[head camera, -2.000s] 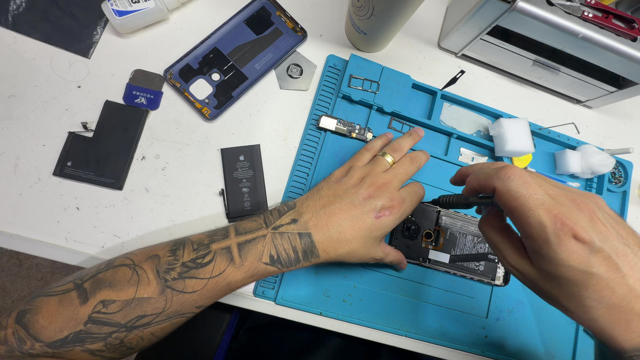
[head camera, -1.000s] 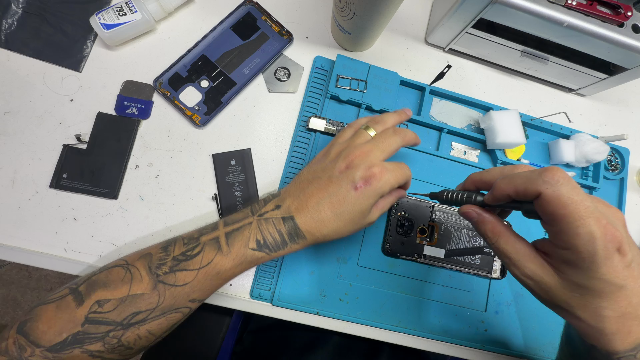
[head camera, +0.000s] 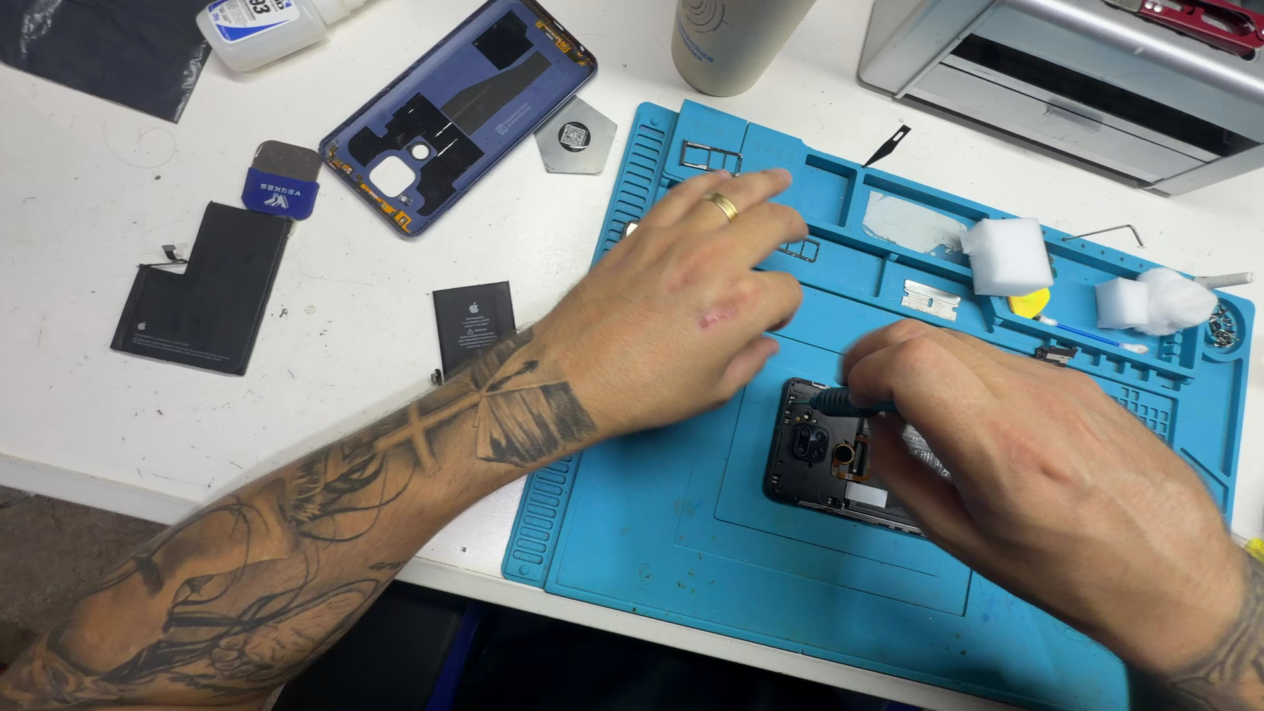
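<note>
A smartphone with its back cover off (head camera: 812, 444) lies on the blue silicone repair mat (head camera: 632, 553), its camera module and ribbon flex showing. My right hand (head camera: 1037, 474) is closed on a dark screwdriver (head camera: 839, 401), whose front end is over the phone's upper part; its tip is too small to make out. The hand covers much of the phone's battery area. Up and left of the phone, my left hand (head camera: 691, 296) hovers over the mat with fingers apart and nothing in it. SIM trays (head camera: 711, 156) lie near its fingertips.
Left on the white table are a blue phone back cover (head camera: 464, 109), phone batteries (head camera: 212, 296) (head camera: 474, 321), a pry card (head camera: 281, 193) and a bottle (head camera: 267, 30). A cup (head camera: 736, 39) and silver machine (head camera: 1066, 99) stand behind. The mat's compartments hold white foam (head camera: 1007, 257) and a razor blade (head camera: 930, 299).
My left hand has left the phone's edge, where it rested two seconds ago, and moved up and left. The screwdriver in my right hand now points over the phone's upper part.
</note>
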